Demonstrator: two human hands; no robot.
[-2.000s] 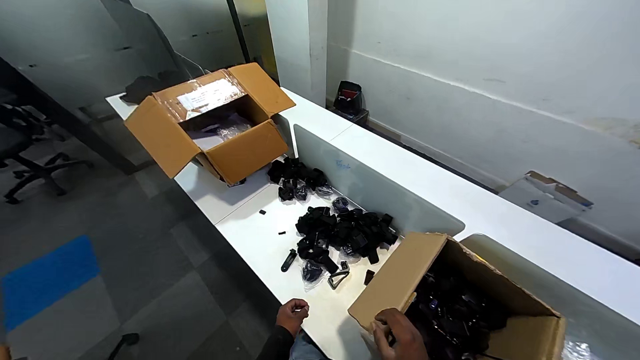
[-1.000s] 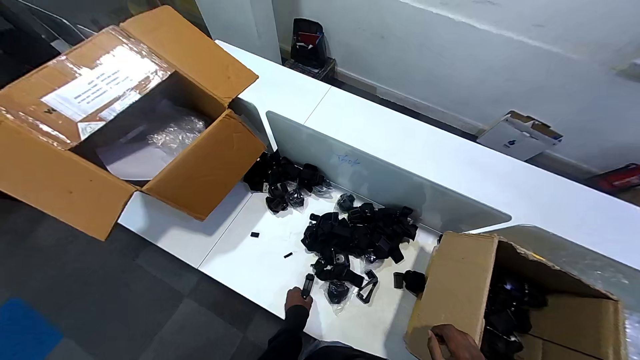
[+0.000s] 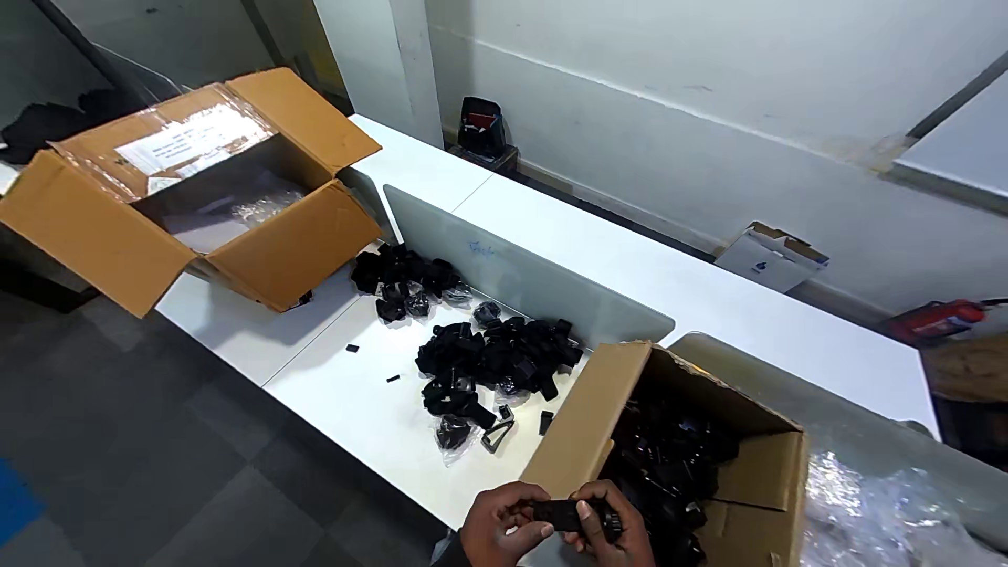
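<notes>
My left hand (image 3: 504, 526) and my right hand (image 3: 610, 526) meet at the bottom of the view, both gripping a small black plastic part (image 3: 563, 515) between fingers and thumbs. Just right of them an open cardboard box (image 3: 587, 417) holds many black parts (image 3: 669, 465). A pile of black parts (image 3: 504, 354) lies on the white table, beyond my hands. Near it are a part in a clear plastic bag (image 3: 453, 433), a dark frame-shaped piece (image 3: 498, 435) and a small black block (image 3: 546, 423). A second black pile (image 3: 405, 276) lies farther back.
A larger open cardboard box (image 3: 291, 244) with clear plastic inside stands at the left on the table (image 3: 339, 402). A low grey divider (image 3: 535, 272) runs behind the piles. Clear plastic wrap (image 3: 882, 512) lies at the lower right. A fire extinguisher (image 3: 937, 319) is by the wall.
My hands were apart, the right at the near box's edge; now they are together on a black part. The black piece near my left hand on the table is no longer there.
</notes>
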